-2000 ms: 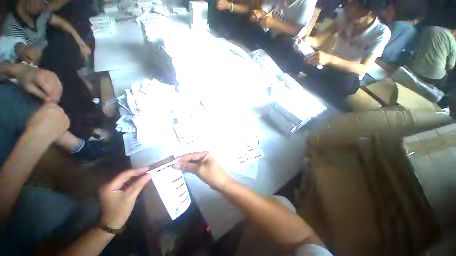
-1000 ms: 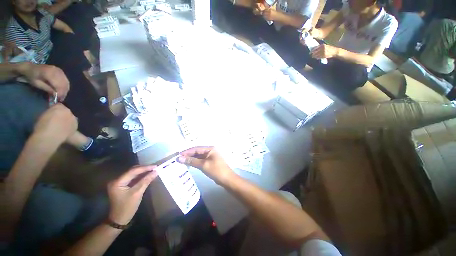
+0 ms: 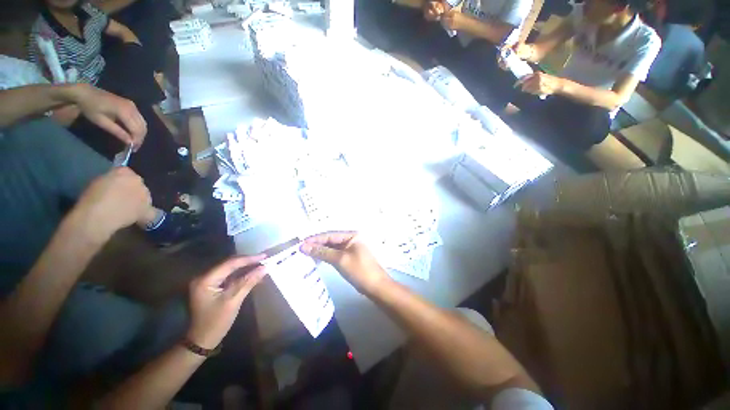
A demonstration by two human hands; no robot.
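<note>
A white printed slip hangs down between my hands near the front edge of the table, with short dark lines of print on it. My left hand pinches the left end of its top edge between thumb and fingertips. My right hand pinches the right end of the same edge. A narrow darker strip shows along the top edge between the hands; whether it is a fold cannot be told.
A loose slip pile and spread slips lie on the pale table. A printed block stands at right, cardboard cartons beyond. Another person's hands are close at left. Other people sit around. Glare hides the table's middle.
The whole view has shifted, so the table and people sit further right in the picture. Both hands still hold the slip by its top edge, and its lower end hangs slightly differently.
</note>
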